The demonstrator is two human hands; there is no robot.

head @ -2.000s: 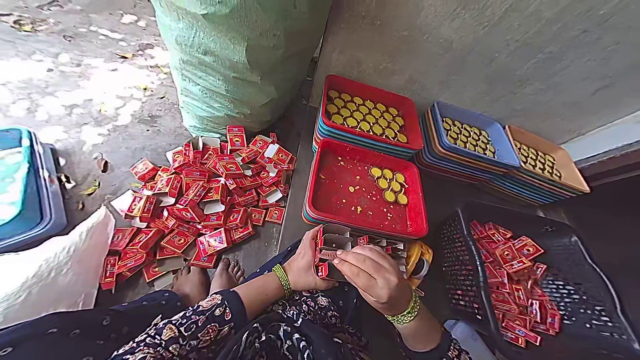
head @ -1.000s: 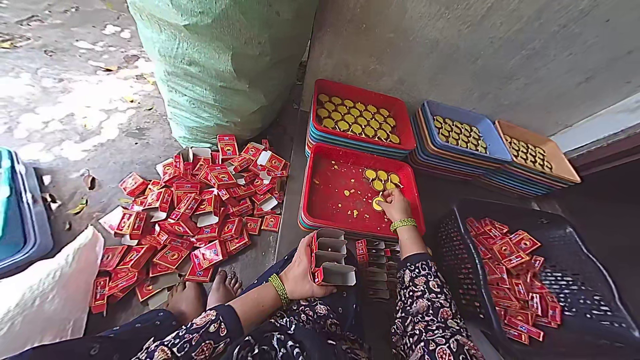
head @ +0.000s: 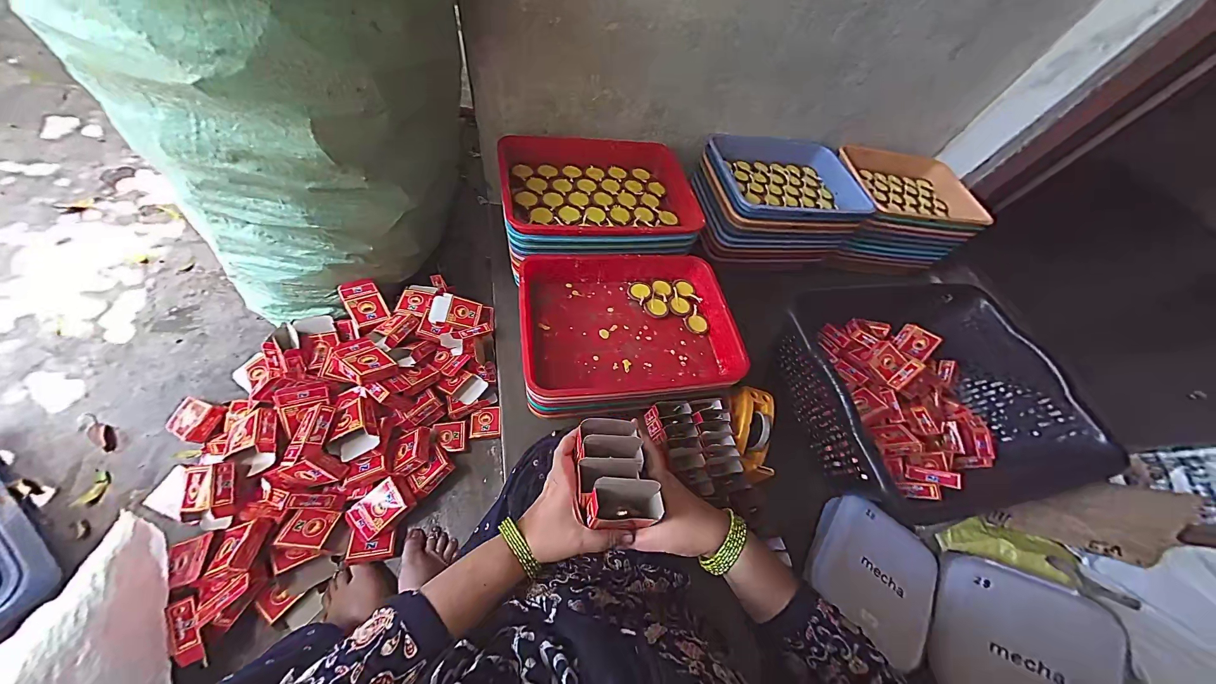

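Observation:
My left hand (head: 556, 508) and my right hand (head: 682, 513) together hold a row of several small red cardboard boxes (head: 619, 475) with their tops open, above my lap. Something small shows inside the nearest box. Just beyond lies a red plastic tray (head: 622, 351) with several round yellow-topped pieces (head: 665, 299) at its upper right and yellow crumbs on its base. More opened boxes (head: 701, 442) stand in rows beside my right hand, next to a yellow tape dispenser (head: 753, 432).
A heap of red boxes (head: 323, 437) covers the floor at left, below a large green sack (head: 313, 123). Stacked trays of yellow-topped pieces (head: 594, 195) line the wall. A black plastic basket (head: 1026, 380) with red boxes stands at right, near white lids (head: 869, 579).
My right hand has come back from the red tray to the boxes in my left hand. Fewer yellow-topped pieces lie in that tray than two seconds ago.

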